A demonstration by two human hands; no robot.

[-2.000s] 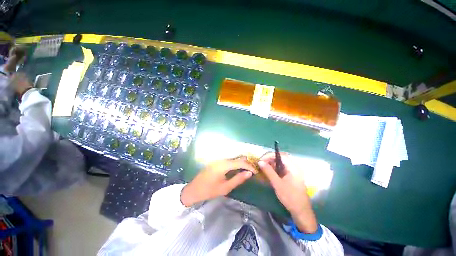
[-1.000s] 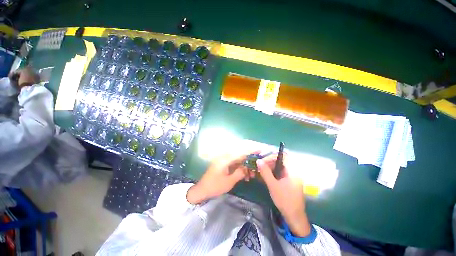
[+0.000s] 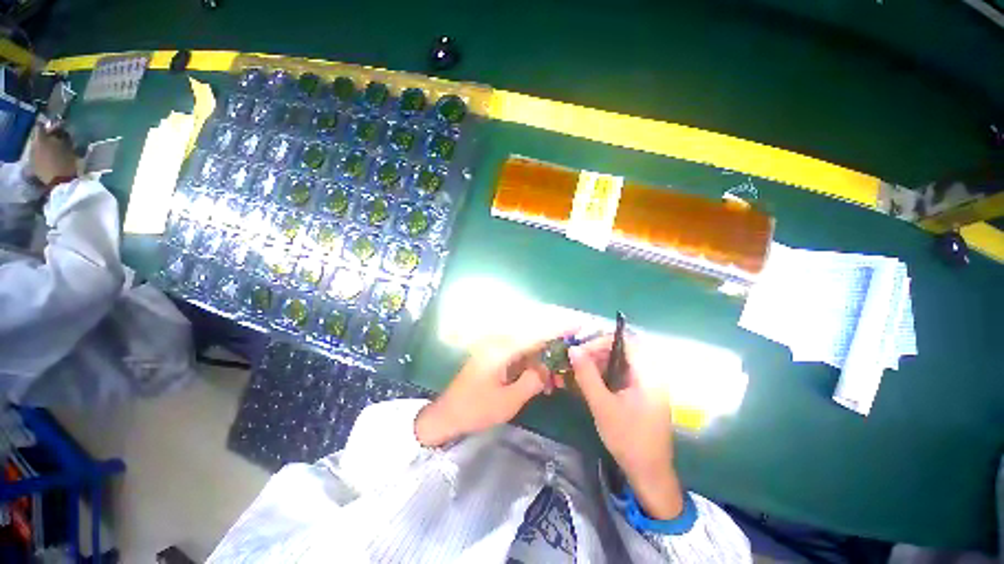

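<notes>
My left hand (image 3: 490, 383) holds a small round module (image 3: 557, 356) in its fingertips. My right hand (image 3: 622, 402) touches the module's right side with its fingertips and holds dark tweezers (image 3: 620, 350), their tip pointing up and away from the module. The liner sheet (image 3: 710, 377) lies under and behind my hands, washed out by glare, with a yellow patch at its lower right. A clear blister tray (image 3: 319, 198) is left of my hands, with green-yellow round modules in many pockets.
An amber film stack (image 3: 688, 229) with a pale band lies beyond the liner. White sheets (image 3: 820, 303) are at its right end. Pale strips (image 3: 160, 174) lie left of the tray. A dark tray (image 3: 314, 405) is low beside the bench. Another person's sleeve (image 3: 66, 237) is at far left.
The module between my fingertips now shows a dark green face, where two seconds ago yellow-amber showed there. The whole view has shifted slightly. My hands stay together over the liner.
</notes>
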